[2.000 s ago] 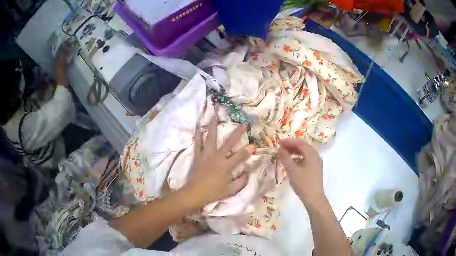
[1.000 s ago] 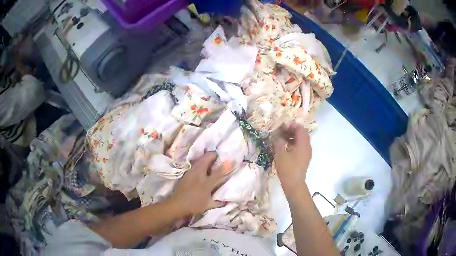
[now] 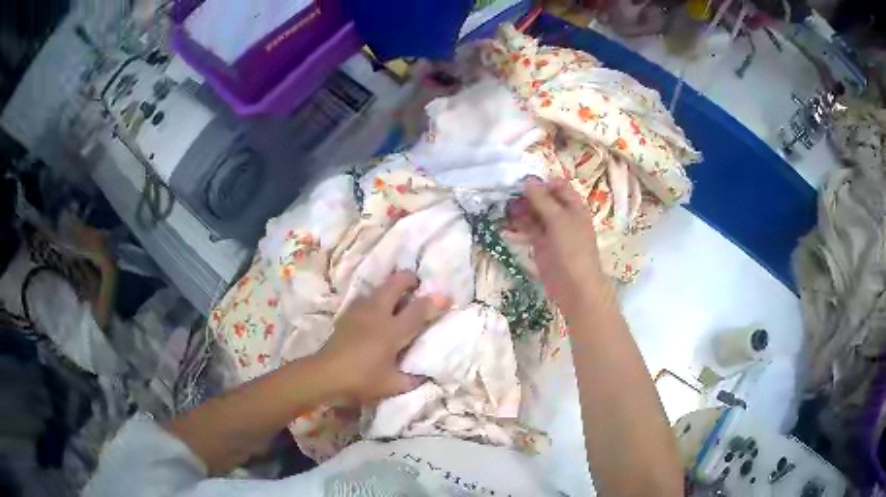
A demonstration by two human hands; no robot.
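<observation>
A large heap of cream floral garment pieces [image 3: 622, 121] with orange-red flowers lies across the white table. Its pale pinkish-white wrong side [image 3: 398, 252] faces up nearer me. A dark green patterned strip [image 3: 500, 257] runs through the middle of the heap. My left hand [image 3: 374, 340] lies on the pale cloth with its fingers spread. My right hand [image 3: 554, 228] is above the green strip, its fingertips closed at the edge of a whitish piece [image 3: 481, 131]. Whether they pinch the whitish piece or the strip is hard to tell.
A purple basket [image 3: 282, 73] with white paper stands at the upper left, beside a grey and white machine [image 3: 209, 170]. A blue trough [image 3: 748, 184] runs along the right. A thread cone [image 3: 740, 345] and a white machine head [image 3: 753, 456] are at lower right. Beige cloth [image 3: 850, 272] hangs far right.
My right hand has moved up the heap, from the green strip's side to the whitish cloth. The green strip is more exposed than two seconds ago. My left hand stays on the pale cloth.
</observation>
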